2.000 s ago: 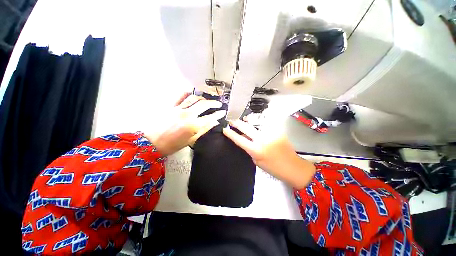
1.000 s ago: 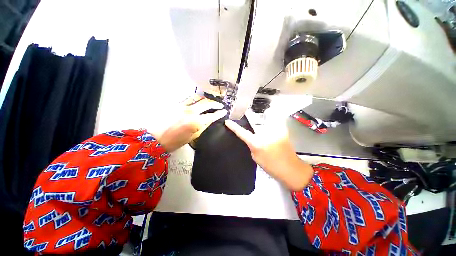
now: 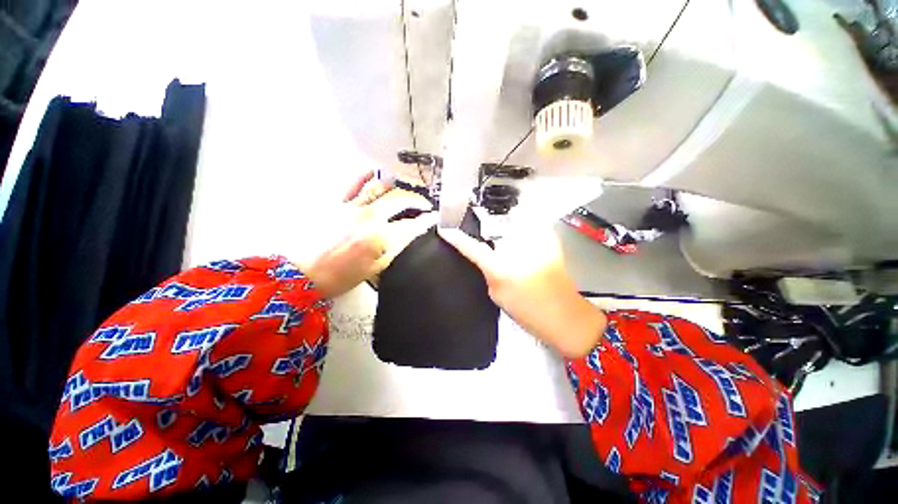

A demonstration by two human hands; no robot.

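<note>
A black fabric panel (image 3: pixel 436 310) with a rounded near end lies on the white machine table under the sewing machine head (image 3: pixel 630 128). My left hand (image 3: pixel 369 236) lies on the panel's upper left part, fingers bent and pressing on the fabric beside the needle area. My right hand (image 3: pixel 522 281) lies on the panel's upper right edge, fingertips close to the left hand's. The presser foot area (image 3: pixel 436 187) is at the fingertips and mostly hidden by the machine head and my hands.
Stacked black cut pieces (image 3: pixel 108 217) lie at the left. Red and black snips (image 3: pixel 603 232) lie on the machine bed at the right. A cream ribbed knob (image 3: pixel 564 126) is on the machine head. A black tangle with pale glints (image 3: pixel 817 330) lies far right.
The panel's near end has moved up, away from my lap and toward the needle. Both hands remain near the presser foot. The view has shifted slightly.
</note>
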